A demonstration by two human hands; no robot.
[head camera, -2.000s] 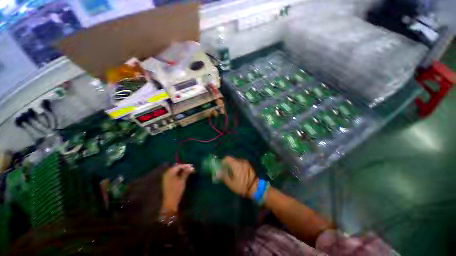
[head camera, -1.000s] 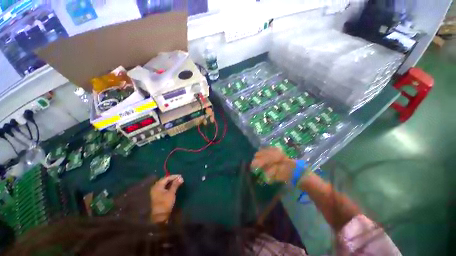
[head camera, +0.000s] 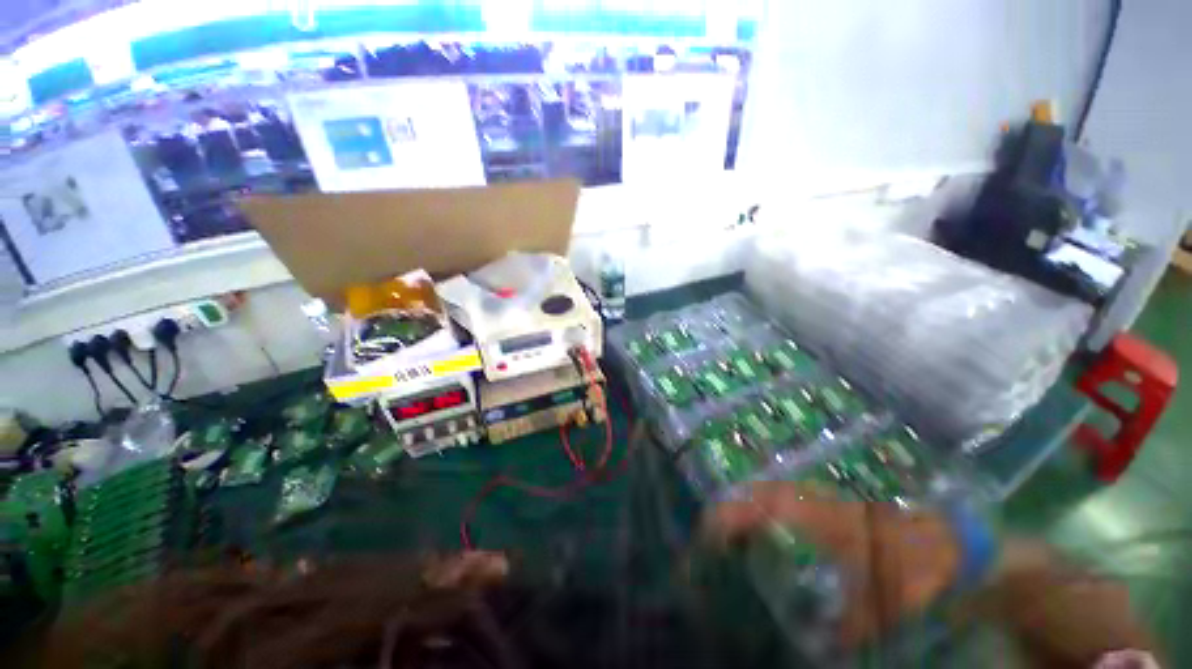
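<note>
My right hand [head camera: 863,549], with a blue wristband, is large and blurred at the lower right, over the near edge of the clear blister tray [head camera: 745,342]. A green and pale patch shows at its fingers; I cannot tell whether it is a held board. Green circuit boards [head camera: 784,412] lie in rows in the tray. My left hand [head camera: 468,567] is blurred and mostly hidden at the bottom centre, at the end of a thin red test lead [head camera: 529,484]. I cannot make out its grip. The lead runs up to the stacked instruments.
A power supply [head camera: 434,408] with red digits and a cream meter [head camera: 529,342] stand at the back. Loose boards [head camera: 303,486] and a rack of green panels [head camera: 118,523] are at left. Empty clear trays [head camera: 915,320] are stacked at right, with a red stool [head camera: 1127,399] beyond.
The view has tilted up and shows more window. My right hand has moved from the centre to the near end of the tray and appears larger. My left hand shows less.
</note>
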